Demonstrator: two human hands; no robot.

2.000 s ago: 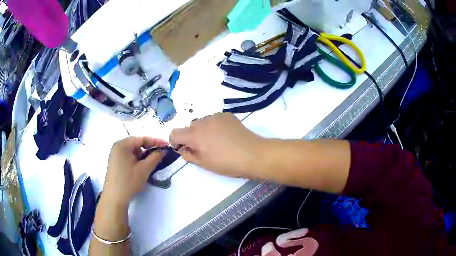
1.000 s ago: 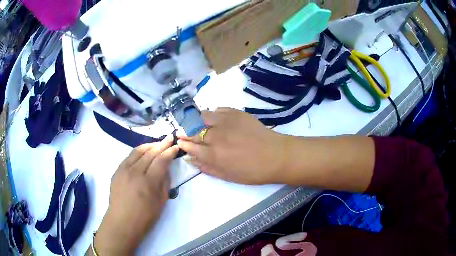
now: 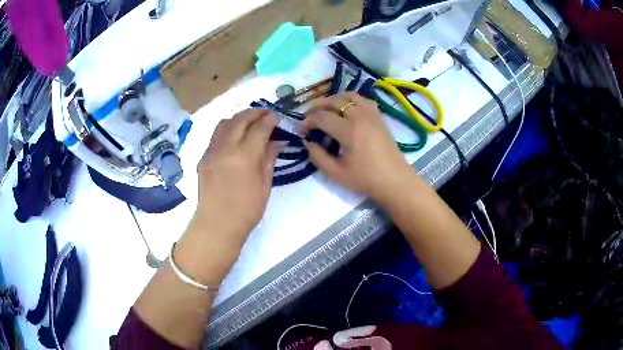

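Note:
A curved dark piece lies flat at the needle area of the white sewing machine, with its right end by the blue-grey fitting. No hand touches it. My left hand and my right hand are both at the bundle of striped bands, right of the machine. The fingers of both hands are bent at the bands' upper part. Dark banded cloth shows between and under the fingertips. The right fingers pinch a dark piece. The left fingertips touch the bundle's left side, but their grip is blurred and unclear.
Green and yellow scissors lie right of the bundle. A grey disc and slim tools lie behind. Mint-green chalk(?) rests by brown cardboard. Curved dark pieces lie lower left. A measuring tape runs along the front edge.
Both hands have left the needle area and moved right to the striped bundle. The curved dark piece stays at the needle, released. The camera view has shifted.

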